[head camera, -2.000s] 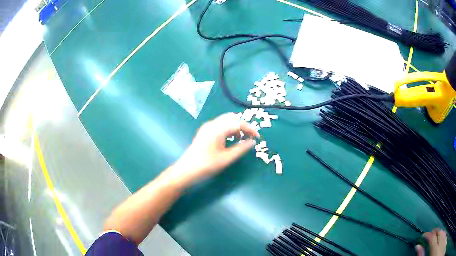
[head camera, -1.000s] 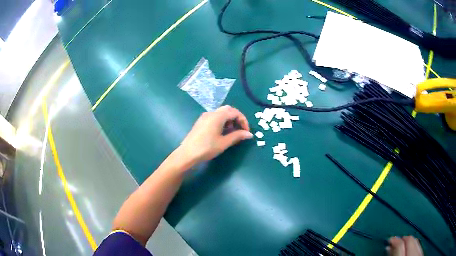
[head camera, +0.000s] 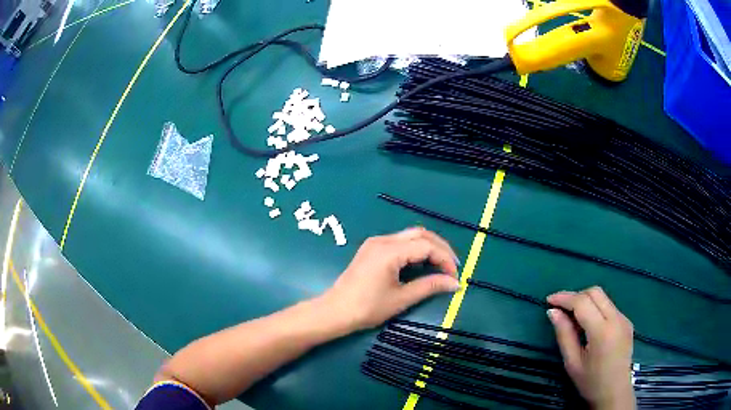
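Note:
My right hand (head camera: 595, 344) pinches a single thin black cable (head camera: 513, 294) between thumb and finger, just right of the yellow tape line. My left hand (head camera: 405, 276) is at the left tip of this cable, thumb and forefinger close together; whether a small piece is between them is hidden. A loose pile of small white markers (head camera: 296, 120) lies to the upper left of my left hand. Another single black cable (head camera: 561, 253) lies above my hands. A spaced row of black cables (head camera: 481, 350) lies below them, with a short white column (head camera: 636, 372) right of my right hand.
A thick black cable bundle (head camera: 545, 132) crosses the upper right. A yellow heat gun (head camera: 613, 44) and white sheet (head camera: 417, 28) lie behind it. Its cord (head camera: 228, 120) loops around the pile. A clear bag (head camera: 183, 162) lies left; a blue bin (head camera: 697, 76) stands upper right.
The view has turned right. My left hand has moved from beside the white pile to the cable's tip. My right hand has come further into view, holding the cable.

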